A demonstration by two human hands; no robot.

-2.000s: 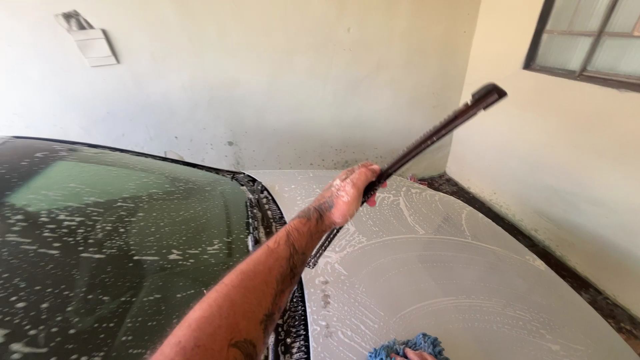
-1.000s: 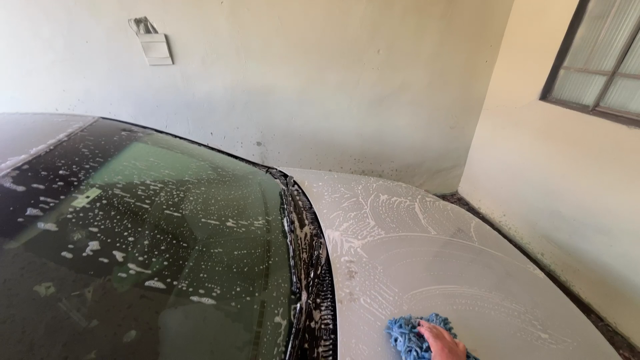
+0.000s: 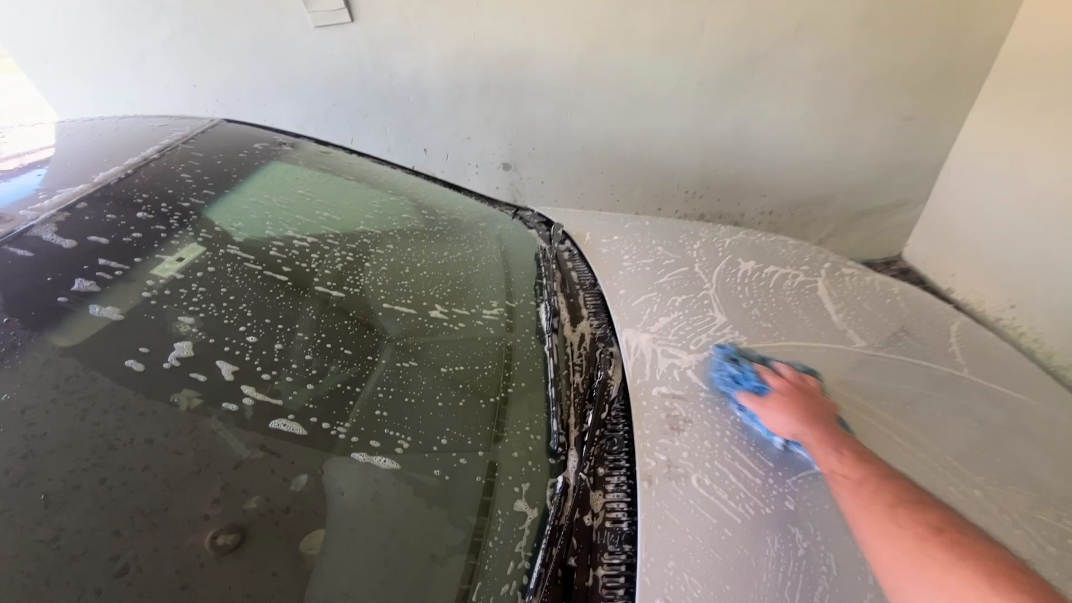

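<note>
My right hand [image 3: 791,400] presses a blue microfiber wash mitt or cloth [image 3: 737,371] on the car's light-coloured hood [image 3: 720,519], near the hood's rear edge. Streaks of suds cover much of the hood around it. To the left, the windshield [image 3: 360,335] is dotted with foam and drops. Black wiper arms [image 3: 551,360] lie along the base of the glass, beside the sudsy black cowl panel [image 3: 615,469]. My left hand is out of the frame.
A pale wall [image 3: 586,100] runs close behind the car, with a second wall [image 3: 1005,226] at the right corner. A white fixture [image 3: 327,12] hangs at the top. The car's roof [image 3: 126,146] is at the upper left.
The tattooed arm, seen two seconds ago holding a wiper arm raised, has left the view, and the wipers are down. My right hand has moved the blue mitt or cloth farther up the hood.
</note>
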